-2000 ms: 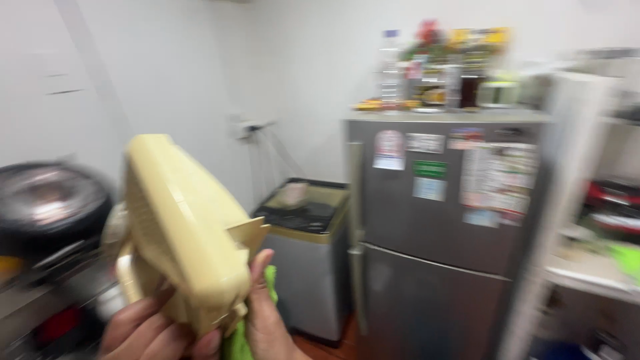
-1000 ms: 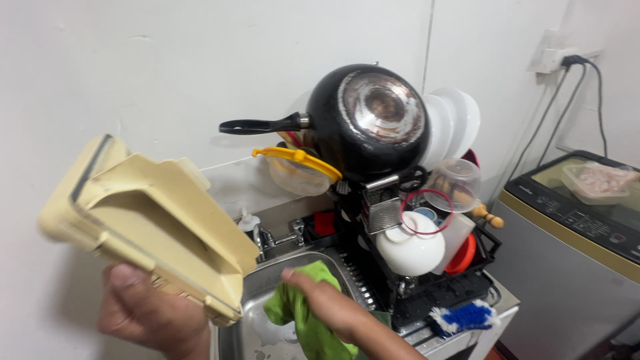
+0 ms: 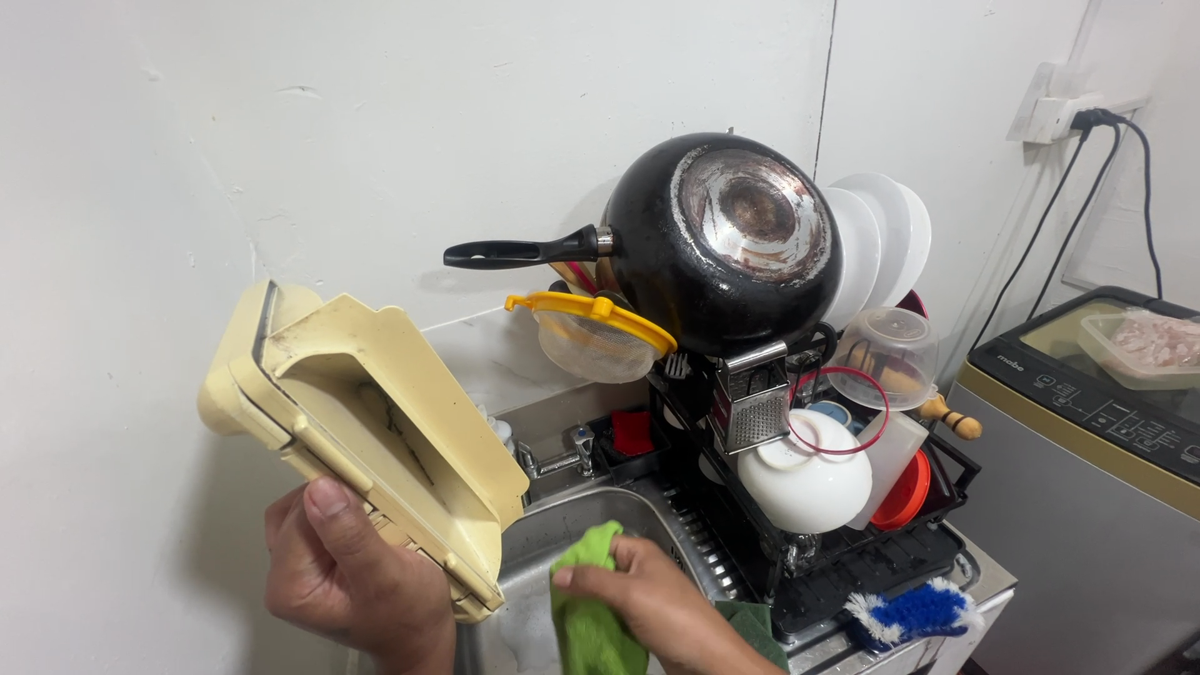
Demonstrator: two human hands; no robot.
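A cream plastic housing (image 3: 375, 422), hollow with an open cavity and dark smudges inside, is held up at the left by my left hand (image 3: 361, 562), thumb on its lower edge. My right hand (image 3: 647, 600) pinches a bright green cloth (image 3: 595, 609) that hangs over the stainless steel sink (image 3: 525, 562). The cloth and the housing are apart. Behind the sink is a metal faucet (image 3: 572, 455).
A black dish rack (image 3: 741, 525) right of the sink holds a black pan (image 3: 731, 244), a yellow-rimmed strainer (image 3: 600, 337), a grater (image 3: 757, 408), a white bowl (image 3: 808, 478) and plates. A blue-and-white brush (image 3: 914, 614) lies in front. A washing machine (image 3: 1059, 469) stands at the right.
The view has swung from the refrigerator to the sink. Since one second ago, my right hand with the green cloth has moved a little, and the housing is still in my left hand.
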